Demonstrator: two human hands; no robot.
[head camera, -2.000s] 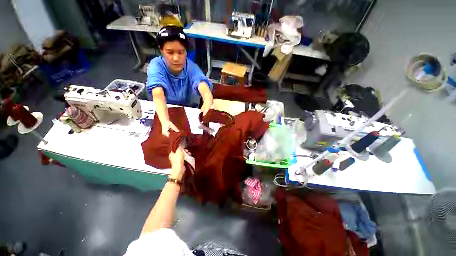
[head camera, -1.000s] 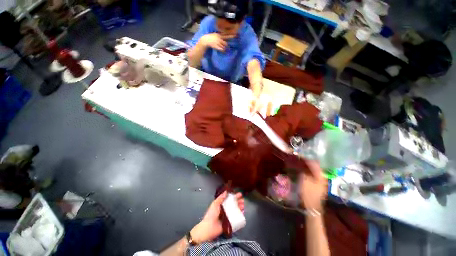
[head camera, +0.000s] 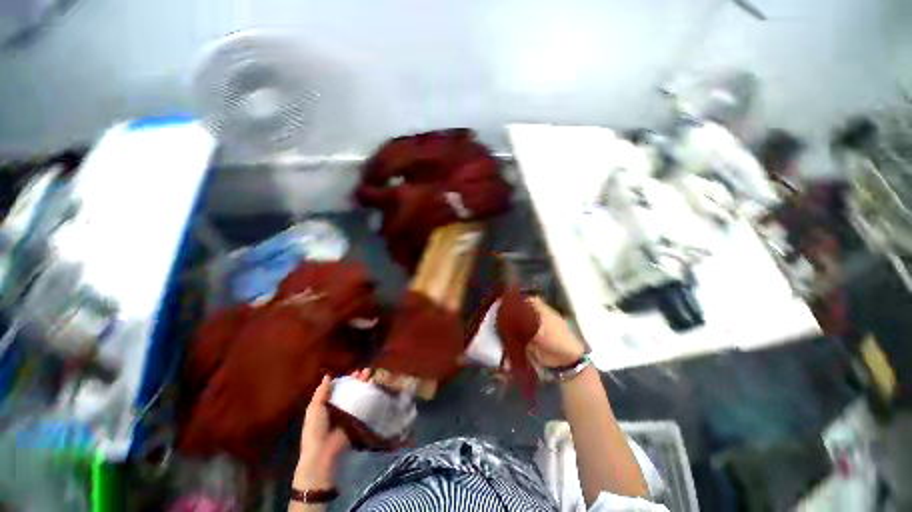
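The view is blurred. My left hand (head camera: 325, 425), low and left of centre, holds a rust-red piece with a white band (head camera: 375, 408). My right hand (head camera: 552, 338), right of centre, holds another rust-red piece with a white part (head camera: 517, 325). I cannot tell whether the two pieces are joined. A rust-red cloth (head camera: 420, 335) lies between my hands over a slatted yellow-brown wooden bench (head camera: 447, 265).
A big rust-red heap (head camera: 285, 365) lies at left with blue cloth (head camera: 272, 262) behind it. More rust-red cloth (head camera: 435, 185) is bunched beyond the bench. A white table (head camera: 560, 190) with a sewing machine (head camera: 640, 225) stands right, a white-topped table (head camera: 150, 215) left, a fan (head camera: 262, 95) behind.
The view has swung away from the other person and their table towards the bench and wall. My hands still hold rust-red and white cloth, now in front of my body.
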